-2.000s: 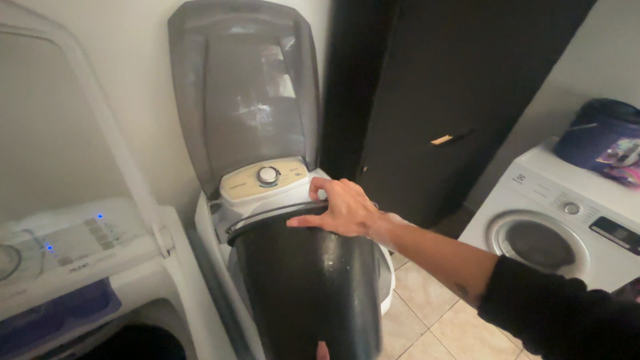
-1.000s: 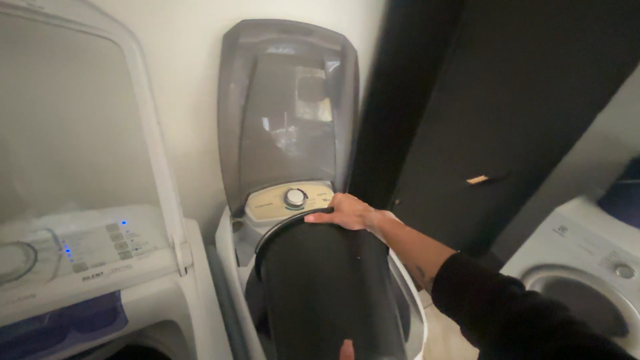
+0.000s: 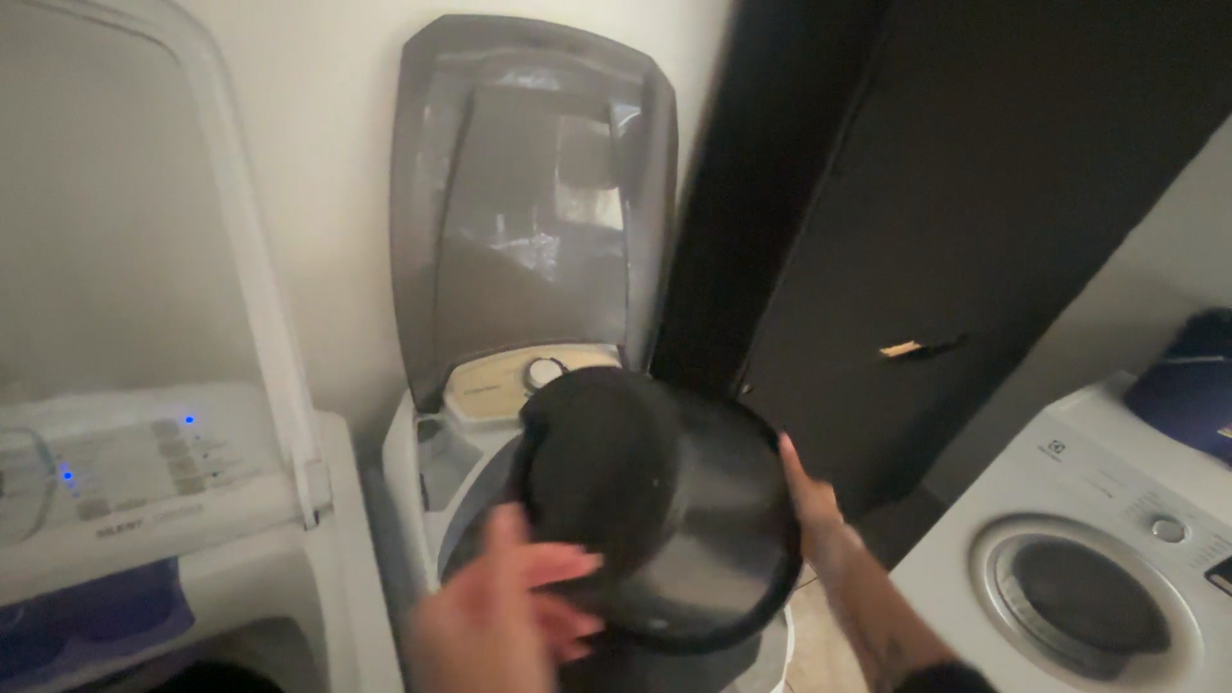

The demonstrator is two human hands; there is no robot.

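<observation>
A black plastic bucket (image 3: 731,539) is tilted above the tub of a small top-loading washer (image 3: 423,520), its round opening facing me. My right hand (image 3: 818,510) grips the bucket's rim at the right side. My left hand (image 3: 520,597), blurred, is at the bucket's lower left with its fingers apart; whether it touches the bucket I cannot tell. Behind the bucket, the washer's cream control panel (image 3: 491,380) with a round knob is partly covered. Its grey translucent lid (image 3: 529,192) stands raised against the wall. The inside of the tub is mostly hidden.
At the left stands a white top-loading washing machine (image 3: 337,539) with its lid up and blue lights lit. A tall dark cabinet (image 3: 895,212) is behind at the right. A white front-loading machine (image 3: 962,558) stands at the right, with a dark blue container (image 3: 1184,395) on top.
The bucket has turned so its opening faces me. My right hand has moved from its top rim at the back to its right side. My left hand, barely visible before, has come up into view.
</observation>
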